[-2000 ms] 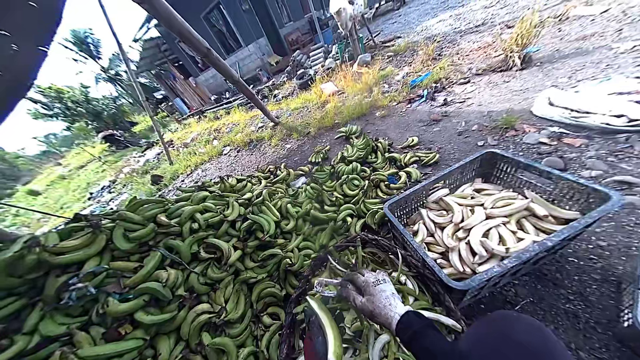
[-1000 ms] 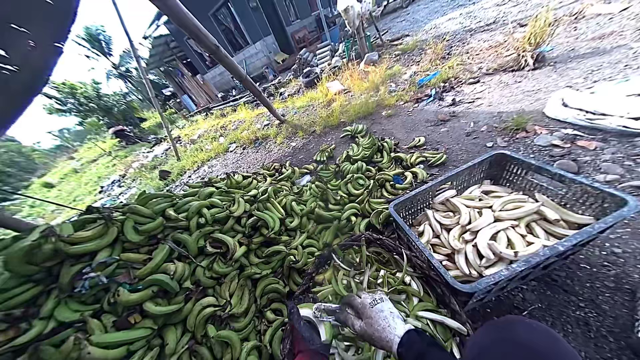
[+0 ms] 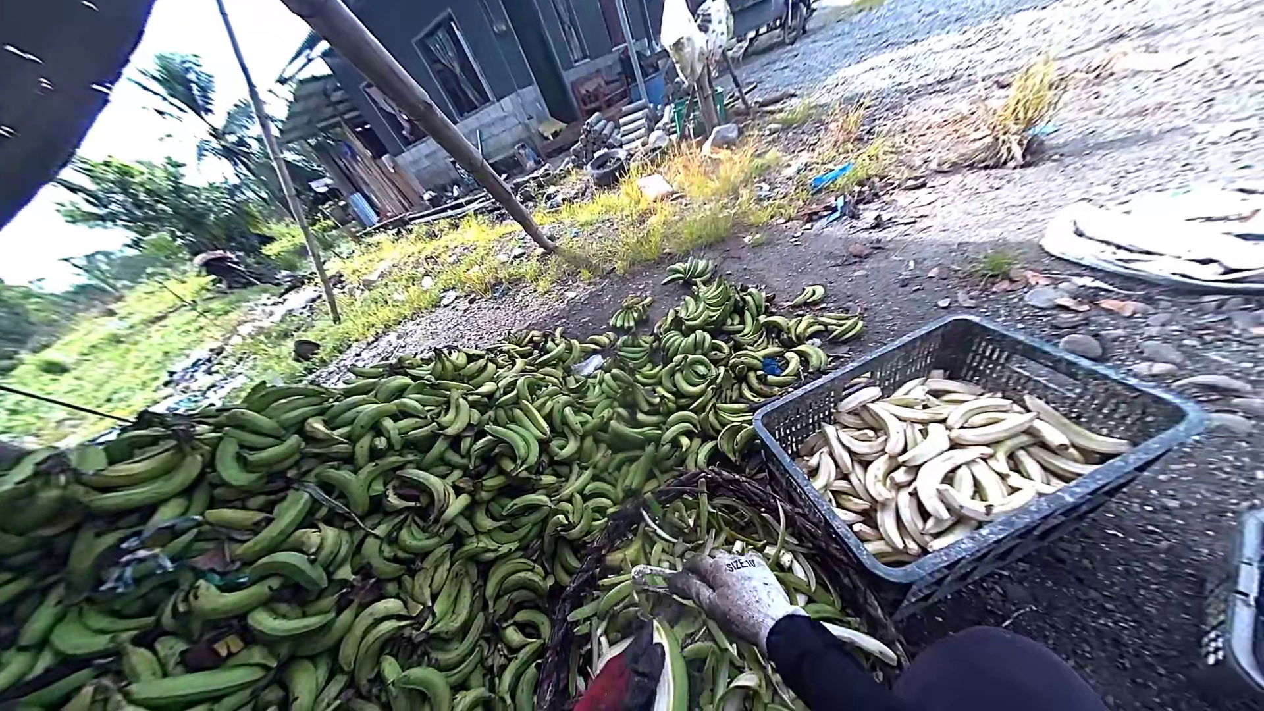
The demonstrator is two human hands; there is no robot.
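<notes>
My right hand (image 3: pixel 729 592), in a soiled white glove, is closed around a small tool (image 3: pixel 652 576), probably a peeler or knife, above a round basket (image 3: pixel 568 612) of green peels. My left hand (image 3: pixel 632 671), in a dark and red glove at the bottom edge, holds a partly peeled green banana (image 3: pixel 671 671); its fingers are partly hidden. Right of the basket, a black plastic crate (image 3: pixel 1086 494) bears peeled bananas (image 3: pixel 938 464). A big heap of unpeeled green bananas (image 3: pixel 395 533) spreads left of and beyond the basket.
A slanted wooden pole (image 3: pixel 425 109) and a thinner pole (image 3: pixel 281 168) stand beyond the heap. White sacking (image 3: pixel 1165 237) lies on the gravel at right. Part of another crate (image 3: pixel 1246 592) shows at the right edge. A house (image 3: pixel 474 89) stands behind the grass.
The banana in my left hand stood upright below my right hand two seconds ago, was hardly visible one second ago, and shows again now. My right hand has kept hold of the tool.
</notes>
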